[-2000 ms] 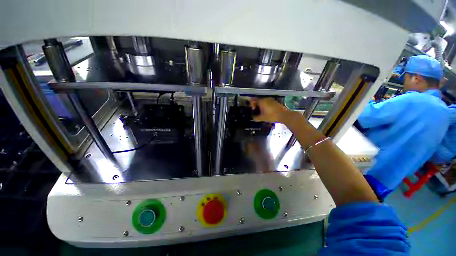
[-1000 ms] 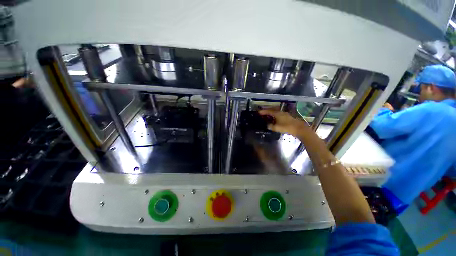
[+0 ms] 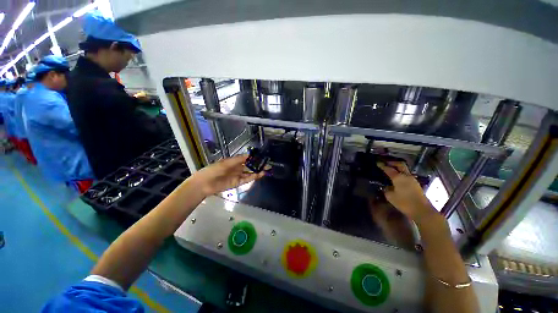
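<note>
My left hand (image 3: 227, 174) holds a small black housing part (image 3: 257, 160) with shiny details between its fingers, at the front of the left press opening. The left press fixture (image 3: 284, 160) is behind it and partly hidden by it. My right hand (image 3: 401, 186) reaches into the right press opening, its fingers on the dark right press fixture (image 3: 371, 169). Whether the right fingers grip a part there cannot be told. The upper press plate (image 3: 367, 116) is raised above both hands.
Guide posts (image 3: 333, 177) stand between the stations. The front panel has green start buttons (image 3: 242, 238) and a red emergency stop button (image 3: 298, 258). A pocketed black parts tray (image 3: 137, 180) is at left. Another housing part (image 3: 237, 292) lies on the bench edge. People in blue caps are at left.
The view has turned left. My left hand has come into view holding a housing part. My right hand is still at the right fixture. The parts tray and people at left now show.
</note>
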